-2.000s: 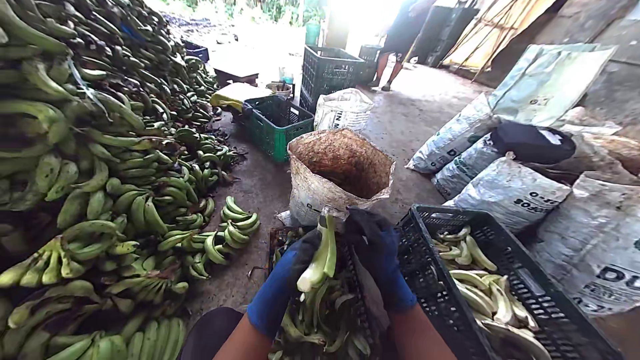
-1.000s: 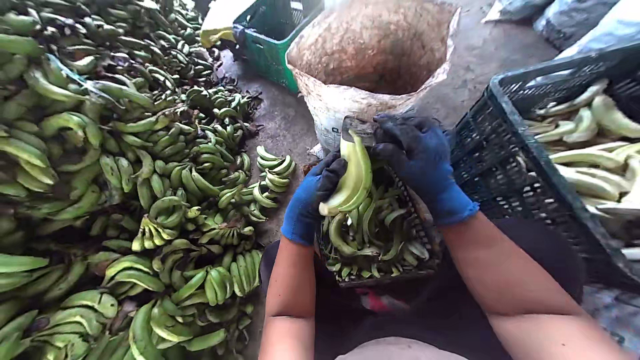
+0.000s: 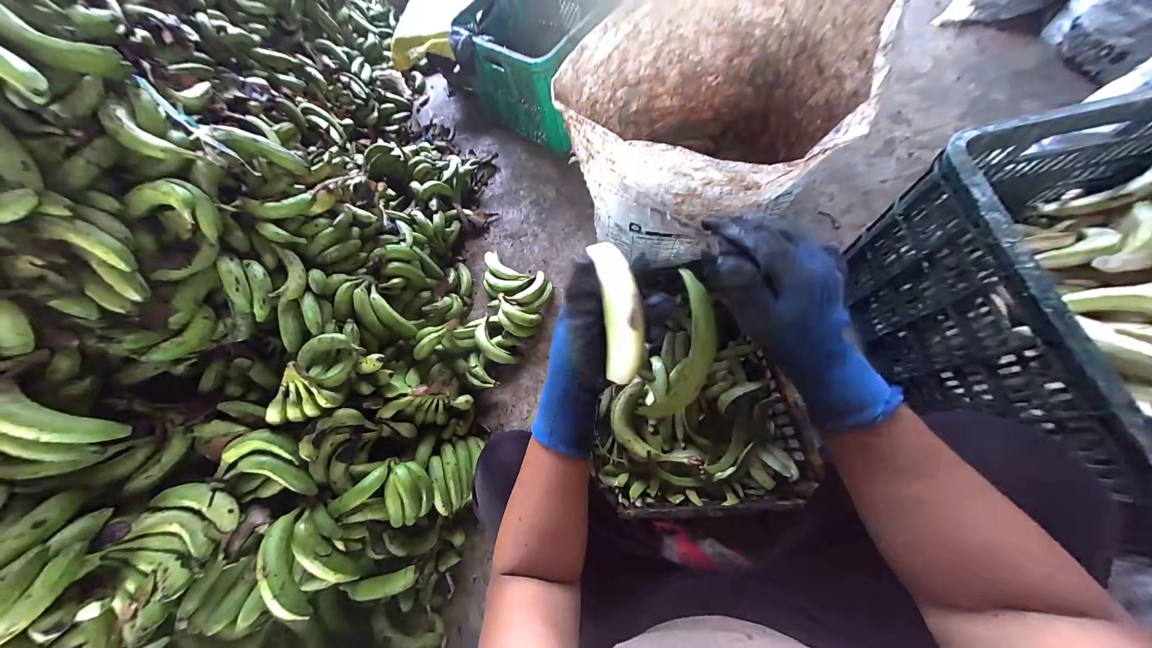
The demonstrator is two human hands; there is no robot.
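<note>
My left hand (image 3: 580, 360), in a blue glove with a dark palm, is closed around a pale peeled plantain (image 3: 621, 315) held upright. Its fingers are partly hidden behind the fruit. My right hand (image 3: 783, 315), gloved alike, is just right of it, fingers bent and blurred; whether it grips something is hidden. Between the hands, a curved green peel (image 3: 695, 351) stands over a small crate (image 3: 805, 481) full of green peels (image 3: 657, 441). The open woven sack (image 3: 657, 193) rises directly beyond my hands.
A large heap of green plantains (image 3: 216, 297) covers the floor at left, with a loose bunch (image 3: 517, 306) at its edge. A dark plastic crate (image 3: 967, 297) of peeled plantains (image 3: 1125, 234) stands at right. Beyond is a green crate (image 3: 517, 94); more sacks (image 3: 1102, 40) lie at upper right.
The plantain in my left hand has lost the green peel that showed on it earlier; a curved peel now stands apart from it. My right hand has moved away from the fruit. The view has tilted down.
</note>
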